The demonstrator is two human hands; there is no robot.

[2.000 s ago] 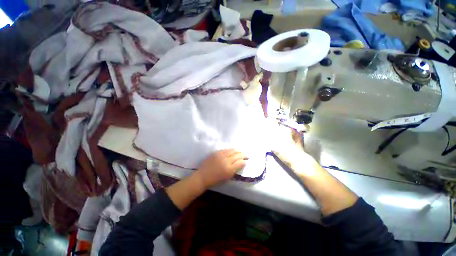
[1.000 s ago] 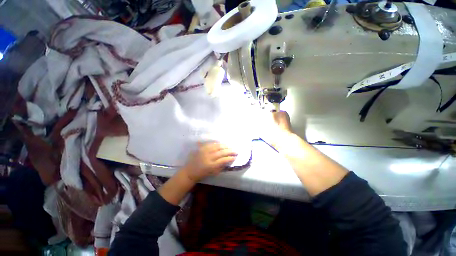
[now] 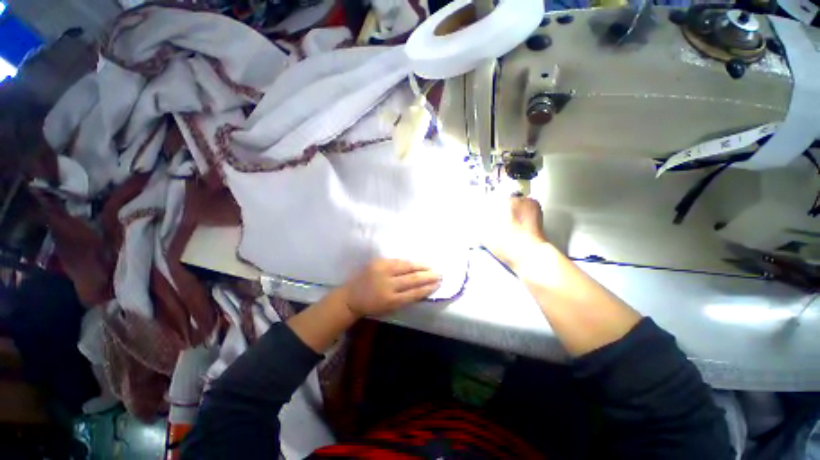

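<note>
A knit garment piece [image 3: 297,211], pale reverse up with brown-red serged edges, lies on the machine table and reaches under the sewing machine's head [image 3: 647,99]. My left hand [image 3: 393,286] lies flat on the piece near its front edge, fingers close together. My right hand [image 3: 526,229] is beside the needle area, at the right of the piece. Strong lamp glare washes out its fingers and the cloth there, so its grip cannot be told. A white tape roll [image 3: 475,38] sits above the needle area.
More pale and brown-red pieces [image 3: 153,99] are heaped at the left and hang over the table edge. A tape measure [image 3: 719,146] and dark strips are at the machine head. Snips [image 3: 773,263] lie on the right. The table's front edge [image 3: 629,364] runs below my forearms.
The view has shifted, first towards the right and then partly back. Both hands stay in nearly the same places, the left on the cloth and the right beside the needle area.
</note>
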